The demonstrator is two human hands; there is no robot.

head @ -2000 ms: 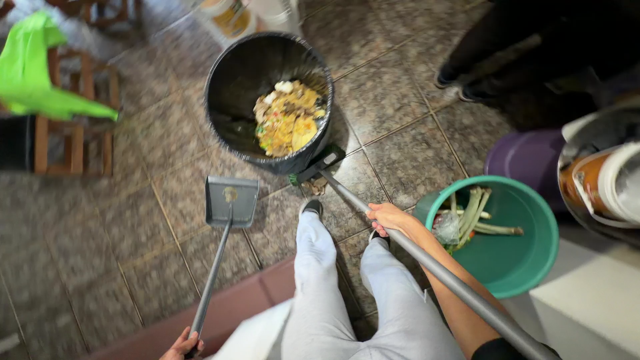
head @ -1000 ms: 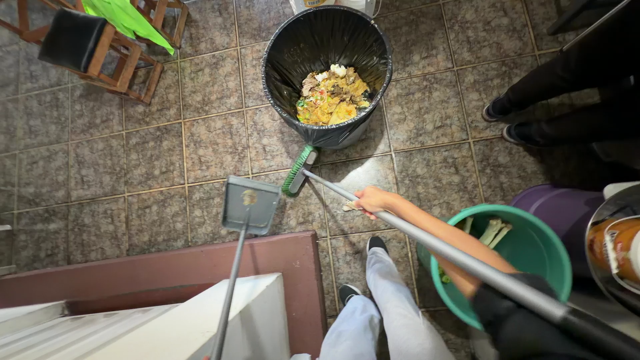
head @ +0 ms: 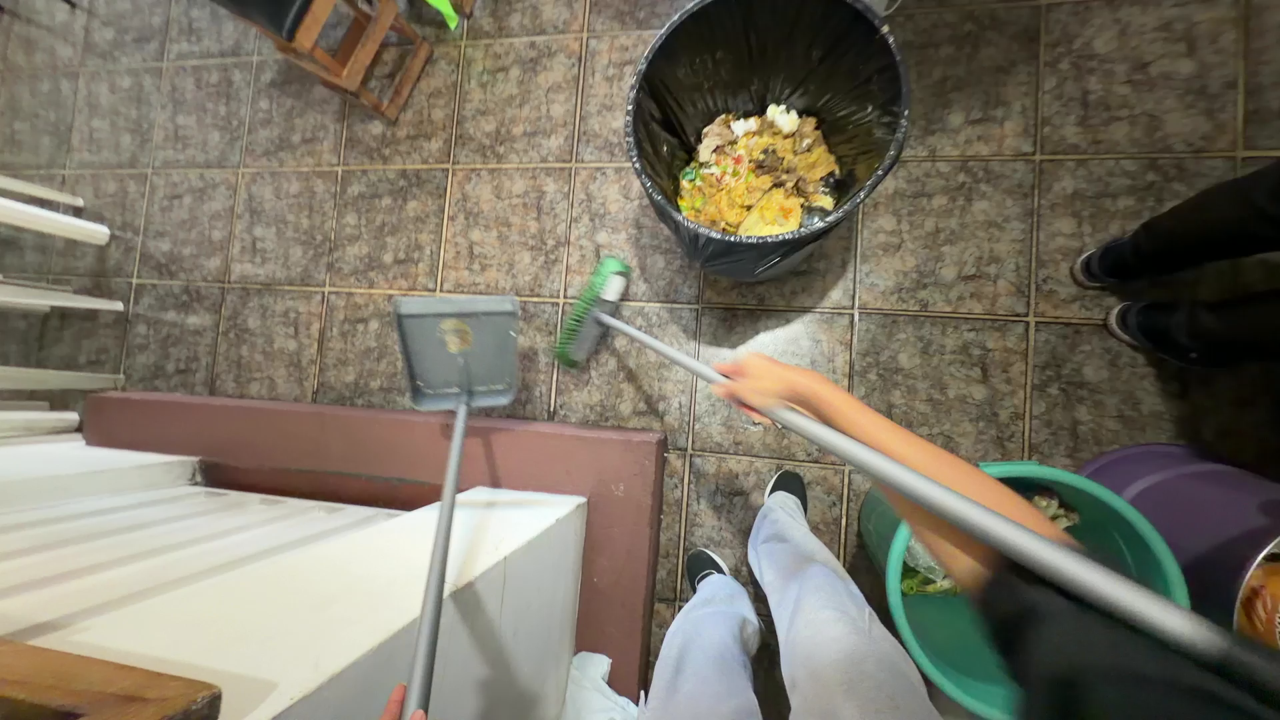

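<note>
My right hand (head: 765,388) is wrapped round the grey handle of a broom (head: 592,312) with green bristles, whose head is at the tiled floor left of the bin. At the bottom edge, my left hand (head: 403,703) shows only its fingers, around the pole of a grey long-handled dustpan (head: 457,352). The pan lies left of the broom head, apart from it, with a small yellowish patch on it. A round bin (head: 765,258) lined with a black bag stands beyond the broom and holds food waste (head: 762,180).
A maroon ledge (head: 370,425) and white steps (head: 250,590) rise at lower left. At right are a green tub (head: 1040,680) with scraps and a purple container (head: 1180,520). A person's dark shoes (head: 1130,300) stand at far right. A wooden stool (head: 350,50) is upper left.
The view has swung and moved left relative to the floor. The broom head, beside the bin's base two seconds ago, is now farther from it, nearer the dustpan. Both hands keep their holds.
</note>
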